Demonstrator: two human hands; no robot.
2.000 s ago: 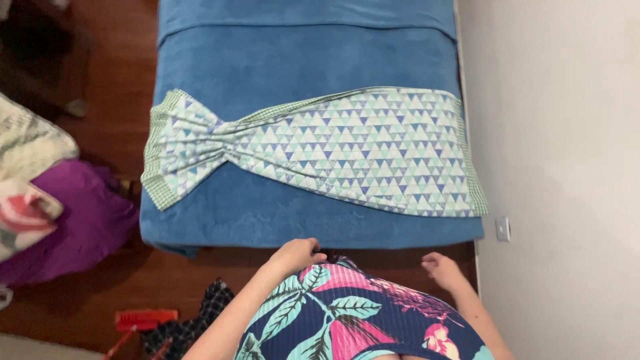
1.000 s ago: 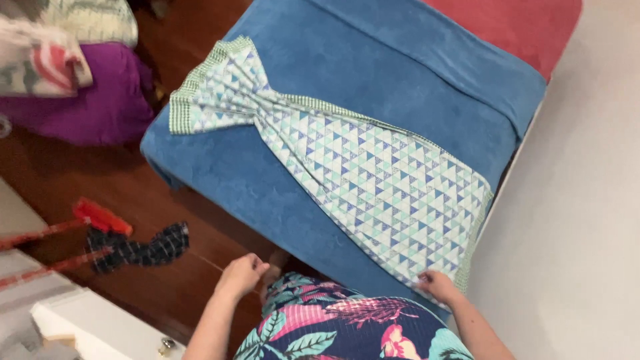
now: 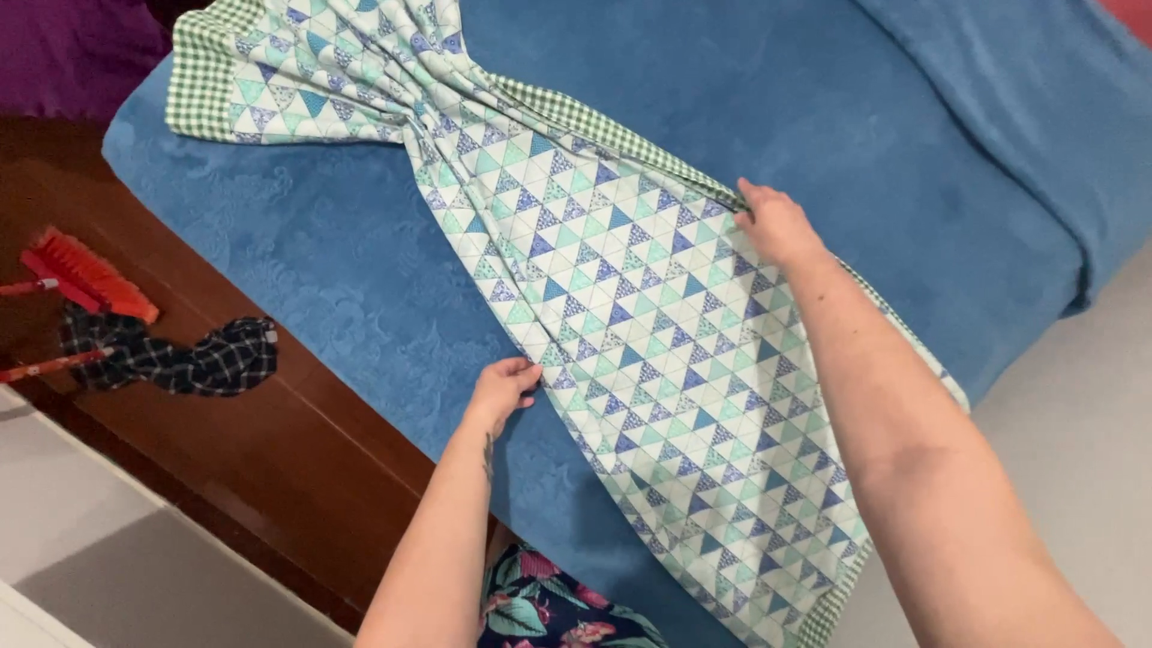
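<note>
A fabric piece with a triangle print (image 3: 621, 315) and a green gingham border lies across a blue blanket (image 3: 360, 261) on a bed. It is bunched narrow near its upper left end, then fans out toward the lower right. My left hand (image 3: 506, 389) touches the near long edge, its thumb and fingers closed on that edge. On the far long edge, where the gingham shows, my right hand (image 3: 774, 220) has its fingertips on the cloth; whether they pinch it is not plain.
On the wooden floor at left are a red broom head (image 3: 90, 274) and a dark checked cloth (image 3: 220, 355). Purple fabric (image 3: 76, 54) fills the top left corner. A folded blanket layer (image 3: 1017, 117) lies at upper right, beside a pale wall (image 3: 1071, 432).
Both hands have moved onto the cloth's long edges; a second ago my left hand was off the bed and my right hand was at the cloth's near right corner. The view has moved closer.
</note>
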